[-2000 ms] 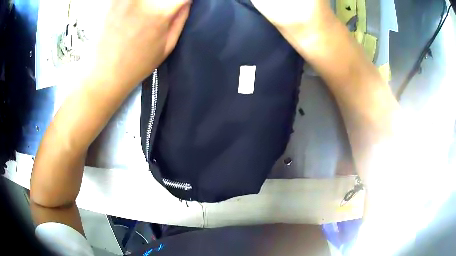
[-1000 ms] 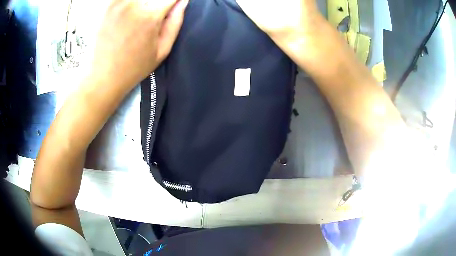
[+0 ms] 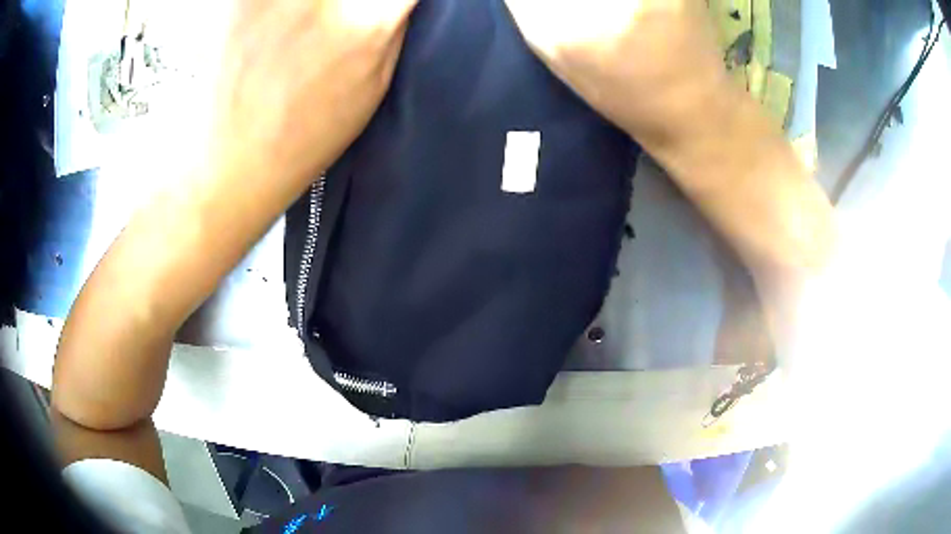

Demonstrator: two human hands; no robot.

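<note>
A navy-black bag panel (image 3: 459, 261) lies on the grey table plate, its rounded near end over the white front edge. A silver metal zipper (image 3: 311, 250) runs down its left side, with a short toothed piece (image 3: 365, 385) at the near left corner. A small cream label patch (image 3: 521, 162) is on its face. My left hand (image 3: 323, 52) is at the panel's far left side and my right hand (image 3: 594, 52) at its far right side. The fingers of both hands are cut off by the top edge, so their grip is hidden.
A board edged with yellow tape (image 3: 770, 94) is at the far right. A thin black cord (image 3: 897, 99) runs down the right side. A small dark metal tool (image 3: 738, 390) lies at the front edge on the right. A metal fitting (image 3: 127, 78) is at the far left. Glare covers the lower right.
The hands and panel keep nearly the same pose. My left hand sits slightly further right and lower in view. The label patch has shifted slightly right and up.
</note>
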